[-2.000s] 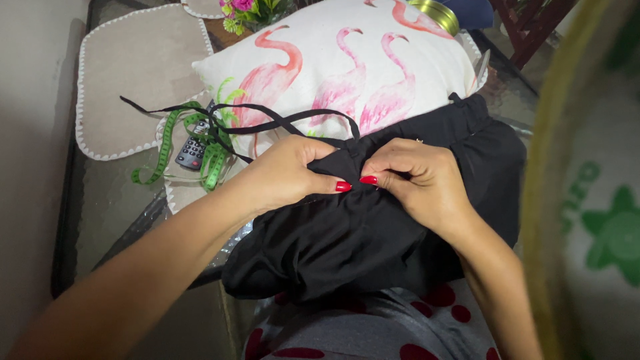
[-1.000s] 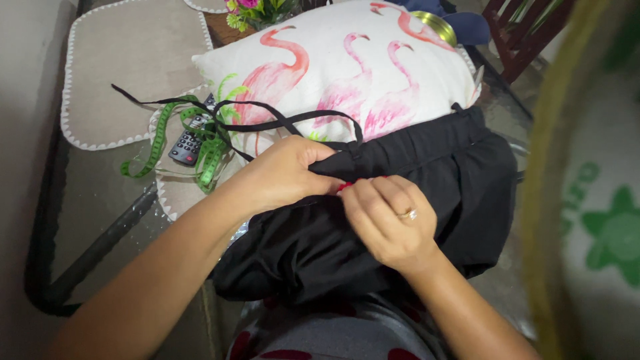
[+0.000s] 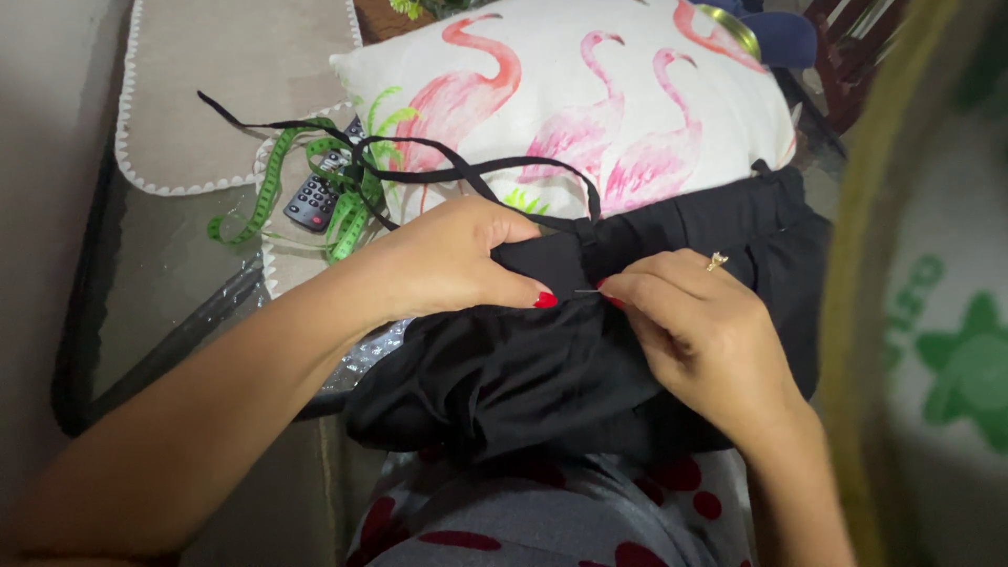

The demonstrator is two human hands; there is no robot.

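Observation:
A black fabric garment [image 3: 504, 378] with a gathered waistband lies over my lap and against a flamingo-print cushion [image 3: 551, 110]. My left hand [image 3: 465, 264] pinches the waistband between thumb and fingers, its red thumbnail on top of the cloth. Between the thumb and fingertips of my right hand [image 3: 685, 323] is a thin needle [image 3: 586, 291], its tip pointing left over the waistband; any thread is too fine to see. A narrow black tie [image 3: 472, 167] loops from the waistband across the cushion to the left.
On the glass table [image 3: 150, 276], a green measuring tape [image 3: 272, 177] lies around and over a remote control [image 3: 315, 197]. Beige placemats [image 3: 228, 87] with scalloped edges are at the upper left. A blurred, pale object with a green print [image 3: 945, 315] stands close at the right edge.
My right hand has turned and drawn slightly away from my left thumb, and the needle now shows between them. My left hand keeps its hold on the waistband.

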